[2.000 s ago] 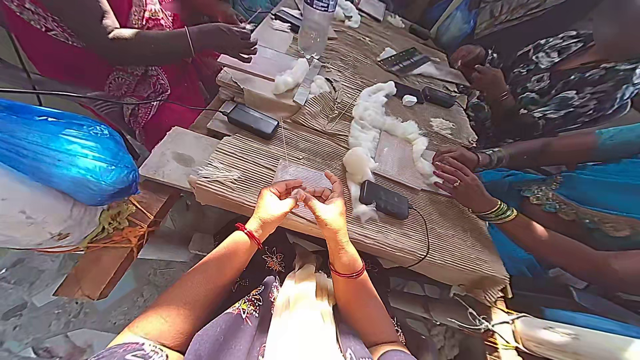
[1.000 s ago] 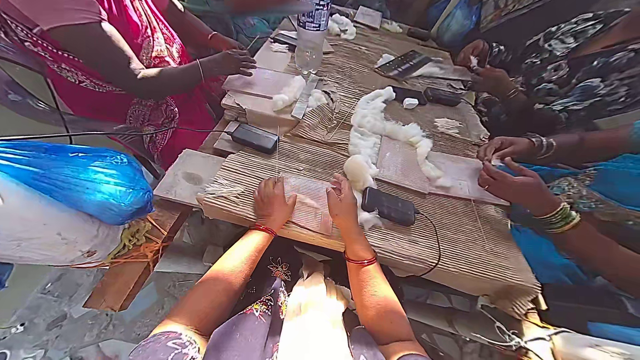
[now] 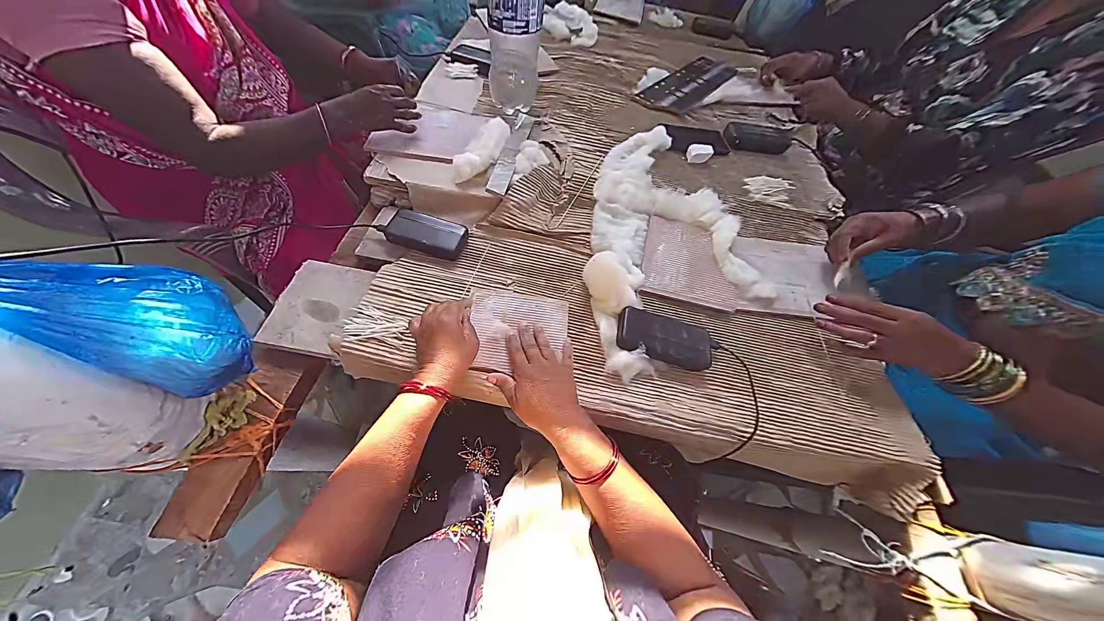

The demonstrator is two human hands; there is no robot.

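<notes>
Both my hands rest at a pale ribbed tile (image 3: 517, 315) lying on the corrugated cardboard that covers the table. My left hand (image 3: 446, 338) is at the tile's left edge, fingers curled; whether it grips the edge cannot be told. My right hand (image 3: 542, 375) lies palm down with spread fingers on the tile's lower right part. Just left of my left hand is a bundle of thin white cotton wicks (image 3: 376, 324). To the right of the tile a long strand of white cotton wool (image 3: 619, 216) runs over the cardboard, beside a black power bank (image 3: 664, 338) with a cable.
Co-workers' hands (image 3: 897, 332) work at a second tile (image 3: 780, 272) on the right and around the far side. Another black device (image 3: 425, 234), a metal ruler (image 3: 511, 155) and a plastic bottle (image 3: 515, 60) stand or lie further off. A blue plastic bag (image 3: 121, 319) is at the left.
My hands were together with fingertips meeting above the tile; they came apart and down onto it. Since the last frame my right hand has moved from the tile's right edge onto its surface.
</notes>
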